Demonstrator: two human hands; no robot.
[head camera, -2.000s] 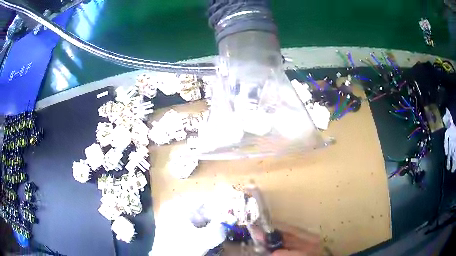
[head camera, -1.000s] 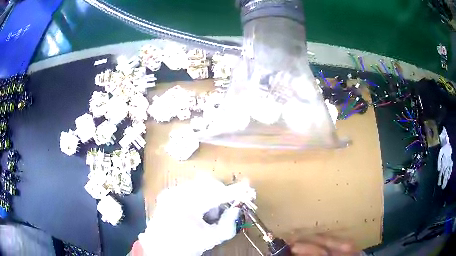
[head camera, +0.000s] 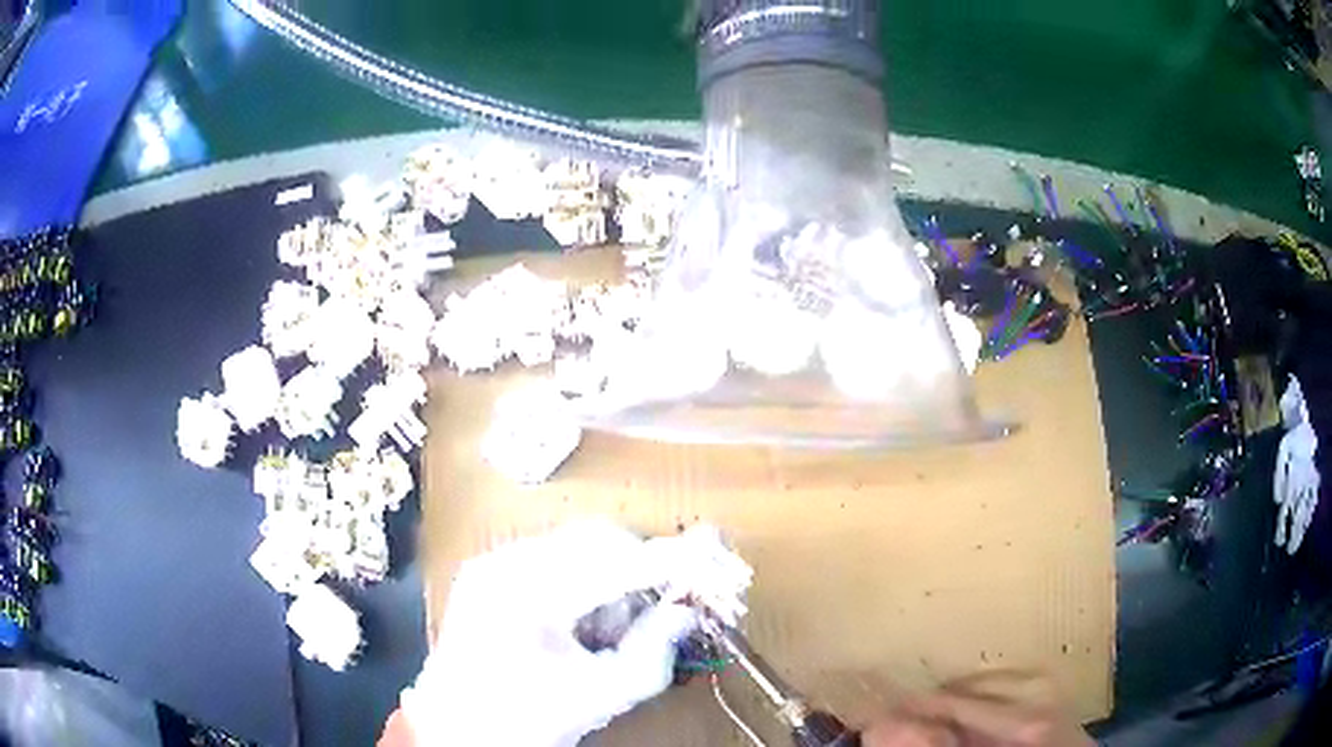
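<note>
My left hand (head camera: 533, 642), in a white glove, holds a white plastic housing (head camera: 712, 572) over the cardboard mat (head camera: 935, 540). A dark part shows between the glove's fingers, with a bit of green wire below. My right hand (head camera: 957, 718), bare and blurred, is at the bottom edge around the dark handle of a soldering iron (head camera: 767, 679). The iron's bright barrel points up left, its tip at the housing. A thin curved guide tube runs beside it. Glare hides the glove's finger detail and the exact contact point.
A clear fume hood (head camera: 818, 277) hangs over the mat's back part. White housings (head camera: 343, 321) are heaped left and under the hood. Wired parts (head camera: 1198, 394) lie at right, near a flat white glove (head camera: 1294, 474). Small circuit boards (head camera: 29, 511) stand far left. A green belt (head camera: 584, 59) runs behind.
Since the oldest frame the view has shifted, and the iron and housing have become clearer, the barrel reaching the housing. Over the last second both hands have stayed nearly in place.
</note>
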